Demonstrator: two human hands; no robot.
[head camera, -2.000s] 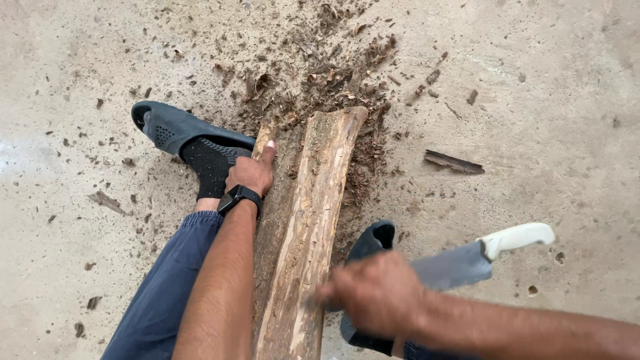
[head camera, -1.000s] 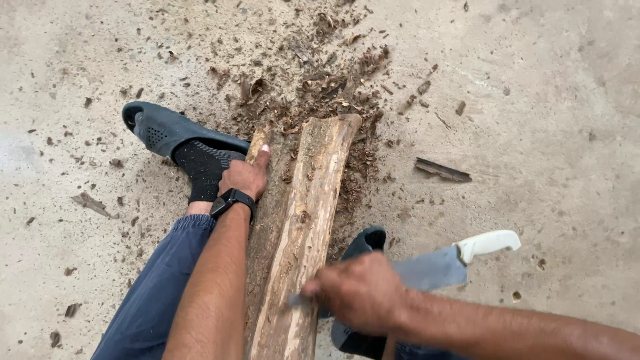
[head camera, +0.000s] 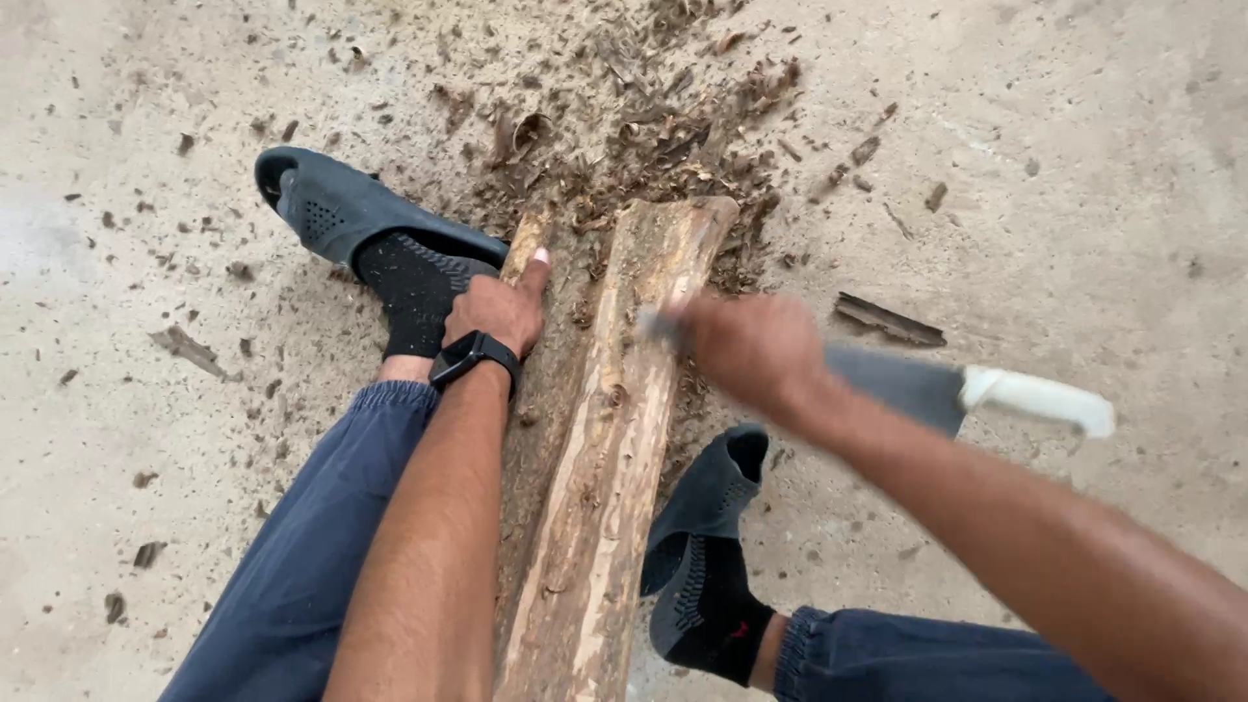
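Observation:
A long piece of wood (head camera: 609, 439), with its bark partly scraped off and pale streaks showing, lies lengthwise between my feet. My left hand (head camera: 497, 312), with a black watch at the wrist, grips the left edge of the wood near its far end. Over the right side of the wood is my right hand (head camera: 751, 346), blurred and closed on a small metal tool (head camera: 659, 325) whose tip is at the wood's surface; its kind cannot be told. A large knife with a wide blade (head camera: 892, 385) and white handle (head camera: 1038, 398) lies on the floor, partly hidden behind my right forearm.
Bark shavings (head camera: 673, 146) are heaped on the concrete floor (head camera: 1024, 224) around the far end of the wood. A dark bark strip (head camera: 889, 320) lies at the right, beyond the knife. My feet, in dark clogs (head camera: 366, 210), flank the wood.
My right hand has moved up along the wood, toward its far end, with the small tool still in it. My left hand keeps its hold on the wood's left edge.

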